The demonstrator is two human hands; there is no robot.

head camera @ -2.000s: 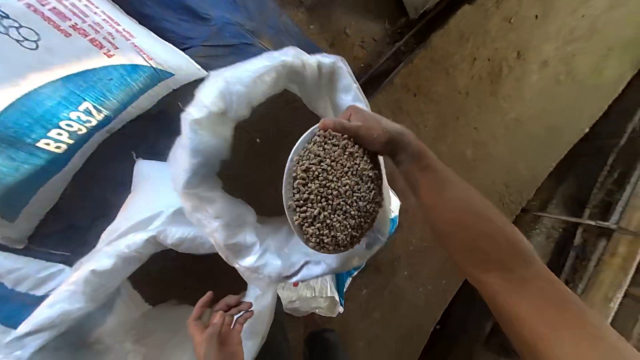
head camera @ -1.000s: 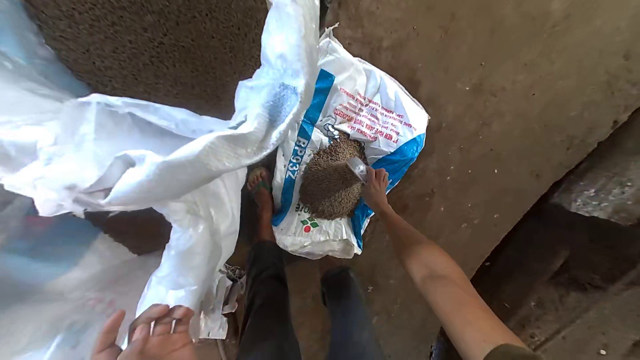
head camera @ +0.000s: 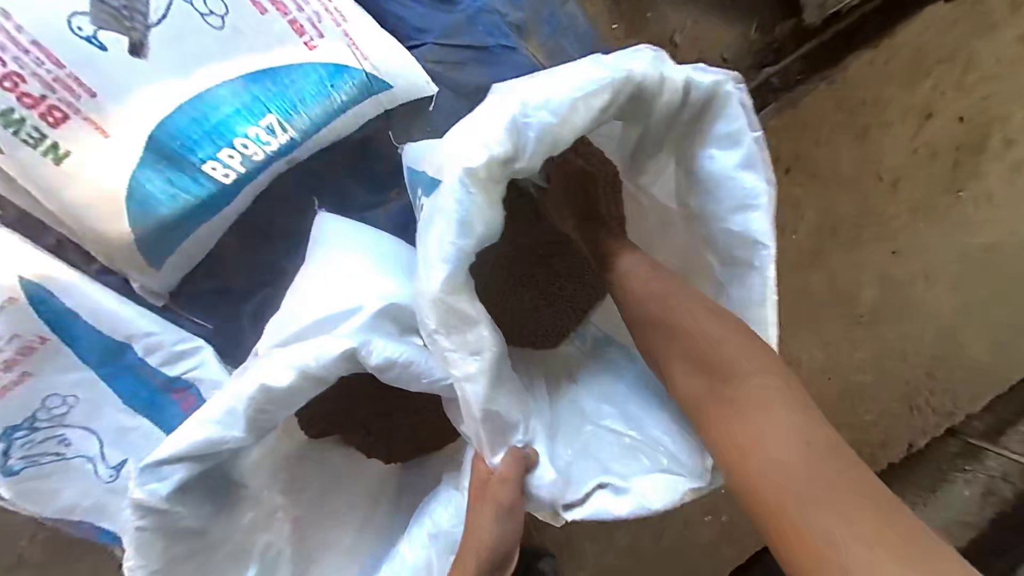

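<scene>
An upright white woven sack stands with its mouth rolled wide, and brown granular feed lies inside it. My right hand reaches down into this sack at the far side of the feed; its fingers are in shadow, and whether they hold anything is hidden. My left hand grips the near rim of the same sack, thumb on top. Left of it stands a second open white sack, with darker brown contents low inside.
A full printed feed sack lies at the upper left on a blue tarpaulin. Another printed sack lies at the left edge. Concrete floor extends on the right, with a dark gap beyond its edge at the lower right.
My right hand, at a smaller sack by my feet one second ago, is now inside the open sack. My left hand has taken hold of the rim. The view has swung back.
</scene>
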